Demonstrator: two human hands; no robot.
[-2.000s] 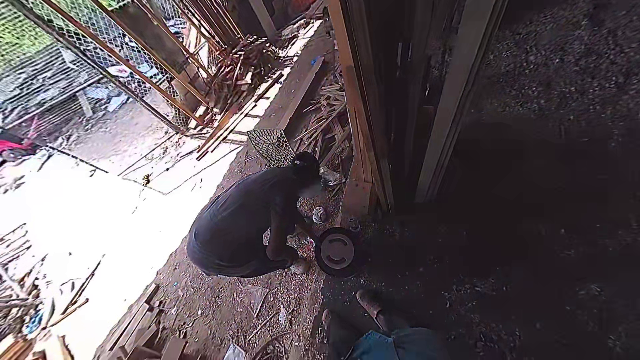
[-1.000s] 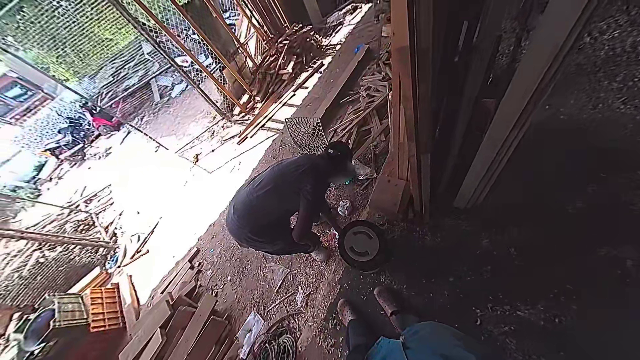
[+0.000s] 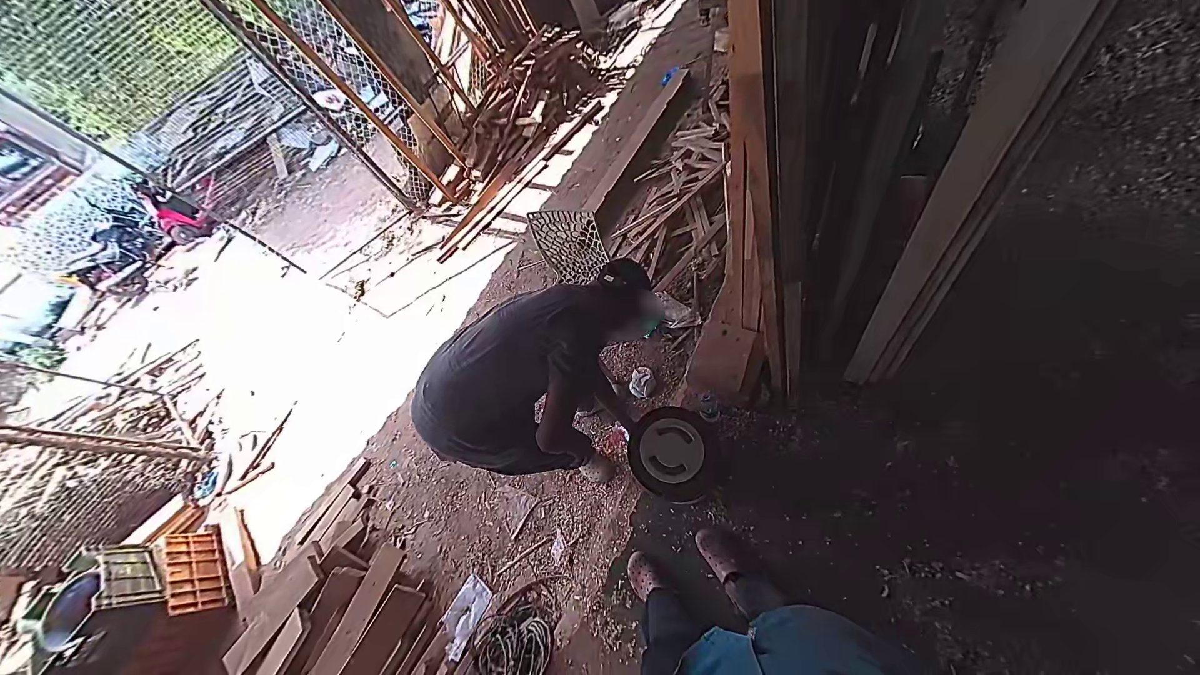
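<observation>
Neither my left hand nor my right hand shows in the head view. My lower body, in blue clothing point(image 3: 783, 645) and brown shoes point(image 3: 720, 555), is at the bottom. Ahead of my shoes, a round black object with a pale disc point(image 3: 671, 452) on top stands on the ground. Another person point(image 3: 511, 380) in dark clothes and a cap bends over beside it, one arm reaching to its edge. A crumpled white item point(image 3: 642, 382) lies close to that arm. What the person's hands hold is hidden or too dark to tell.
Upright timber planks point(image 3: 750, 178) rise past the person, with scrap wood point(image 3: 689, 202) and a patterned mesh chair back point(image 3: 569, 246) nearby. Stacked boards point(image 3: 352, 609), a coiled cable point(image 3: 514, 642) and an orange crate point(image 3: 196, 572) lie at lower left. A chain-link fence point(image 3: 375, 112) stands behind.
The view has shifted left and down, bringing the crates and coiled cable into sight. The other person stays bent beside the round object.
</observation>
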